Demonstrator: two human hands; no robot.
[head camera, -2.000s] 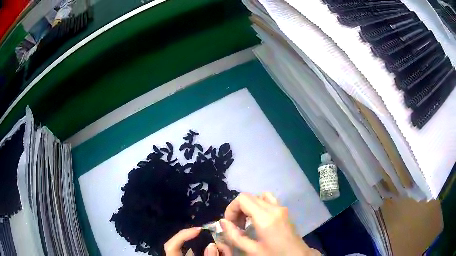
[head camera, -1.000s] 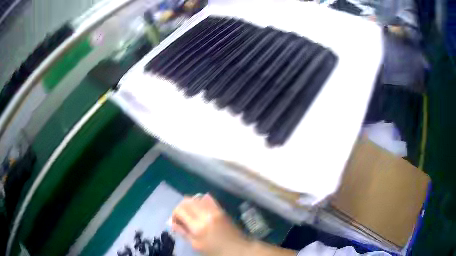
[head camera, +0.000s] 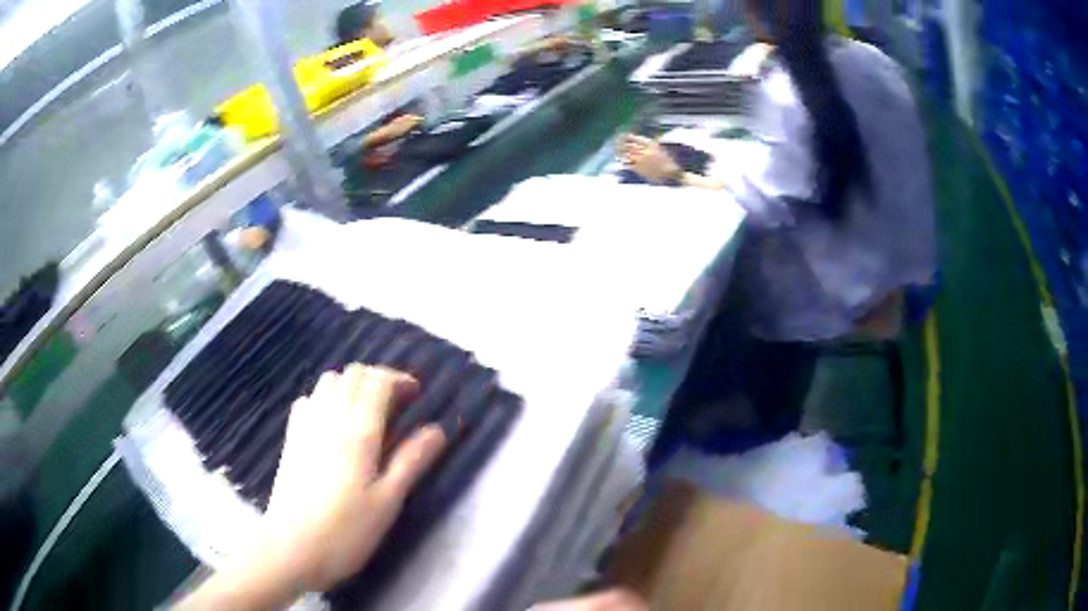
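A row of long black strips (head camera: 257, 376) lies side by side on a white sheet (head camera: 418, 257) on top of a thick stack. My left hand (head camera: 346, 460) is over the middle and near part of the row, palm down, with the thumb apart from the fingers. The fingertips are on the strips; blur hides whether they grip one. Only a small, blurred piece of my right hand (head camera: 591, 600) shows, cut off by the bottom edge, near the stack's right side.
Brown cardboard (head camera: 752, 555) and crumpled white material (head camera: 776, 477) lie right of the stack. A seated person in a pale coat (head camera: 823, 227) works beyond, beside another white-topped stack (head camera: 632, 239). Yellow (head camera: 316, 81) and red bins (head camera: 489, 12) sit on the upper shelf.
The view has swung up and right. The black heap and bottle have left the picture. My left hand has come onto the strip row; my right hand is now nearly out of view.
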